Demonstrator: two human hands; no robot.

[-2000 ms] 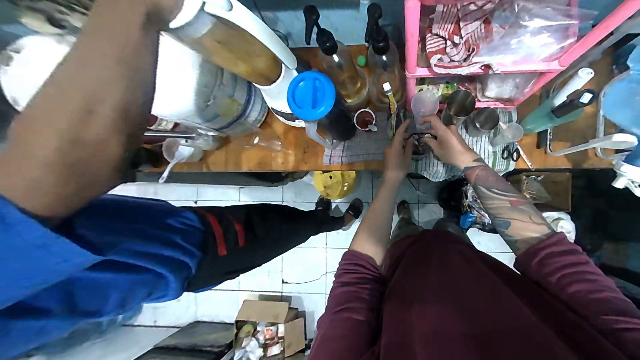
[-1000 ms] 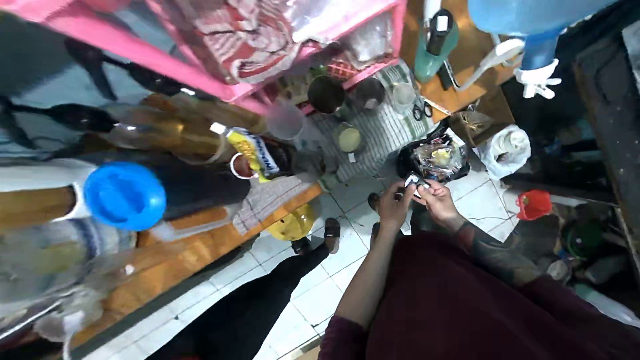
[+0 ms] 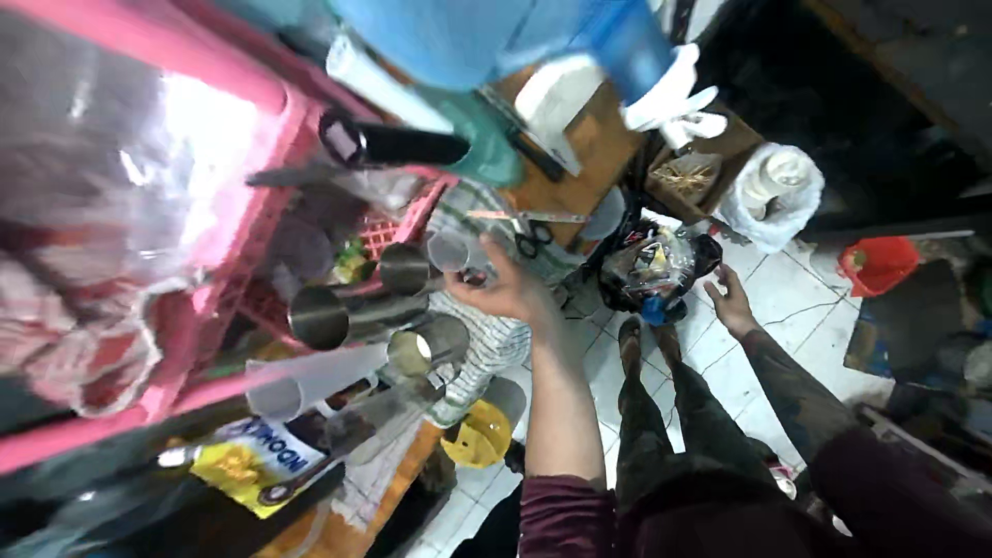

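My left hand [image 3: 500,287] reaches over the striped cloth [image 3: 504,349], thumb and forefinger spread, close beside a clear plastic cup [image 3: 448,249]. Whether a fingertip touches the cup is not plain. Scissors [image 3: 533,236] with dark handles lie just past the hand. Metal tumblers [image 3: 319,318] and a clear glass with pale contents [image 3: 409,353] stand to the left of the hand. My right hand [image 3: 730,298] hangs over the tiled floor with its fingers apart, holding nothing, to the right of a black bag of rubbish [image 3: 655,267].
A pink plastic rack [image 3: 271,155] fills the left side. A blue water container [image 3: 480,35] with a white tap [image 3: 674,108] is at the top. A yellow packet [image 3: 260,465] lies lower left. A yellow container [image 3: 477,434] and a red container [image 3: 880,263] are lower down.
My hands, together near the rubbish bag one second ago, are now apart; the left is over the cloth. Two seconds ago they were at a cup on the counter. The view has swung strongly.
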